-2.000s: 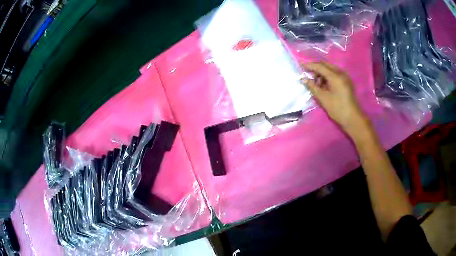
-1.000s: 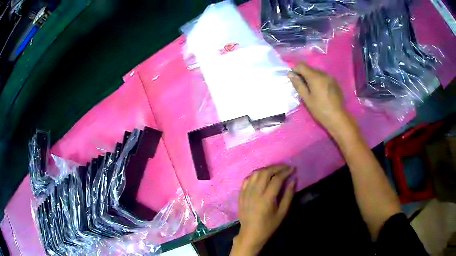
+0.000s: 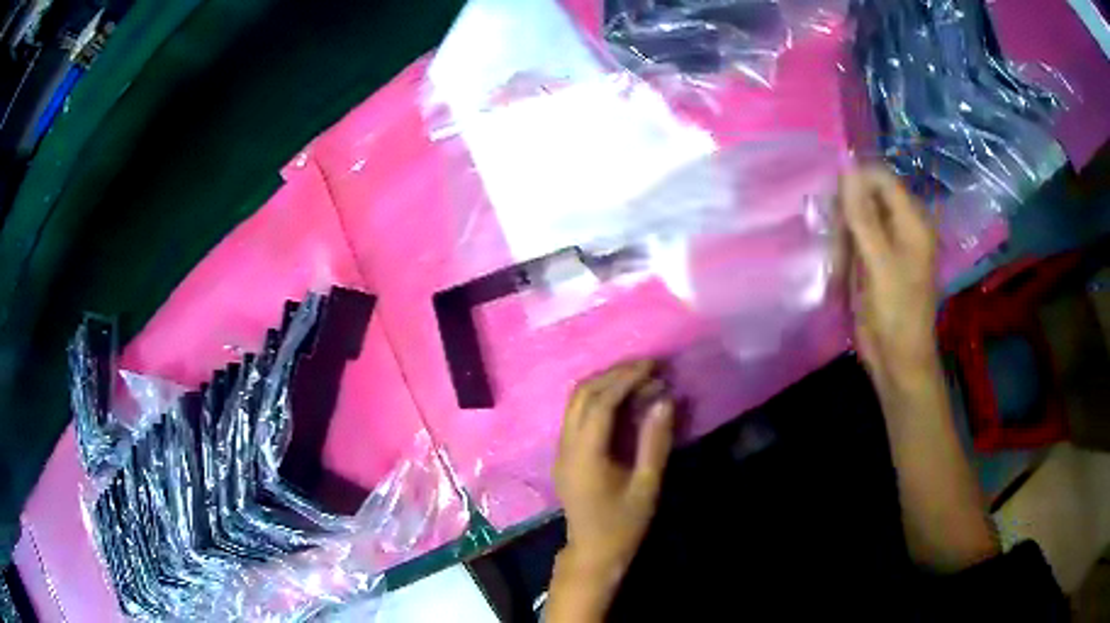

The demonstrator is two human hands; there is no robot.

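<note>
A bare black metal bracket lies on the pink sheet, its right end under a clear bag edge. The glossy white stack of empty bags lies behind it. My right hand, blurred, is at the right and holds a clear plastic bag by its edge; the bag stretches left towards the stack, also blurred. My left hand is at the sheet's front edge, right of the bracket, fingers curled and apart, with nothing seen in it.
Bagged brackets lie nested at the left, more bagged brackets at the upper right. The pink sheet borders a dark green surface. A red stool stands at the right. A white-lined carton is below the edge.
My right hand has moved right from the stack, pulling a clear bag. My left hand came into view at the front edge and has shifted slightly. The view has shifted a little.
</note>
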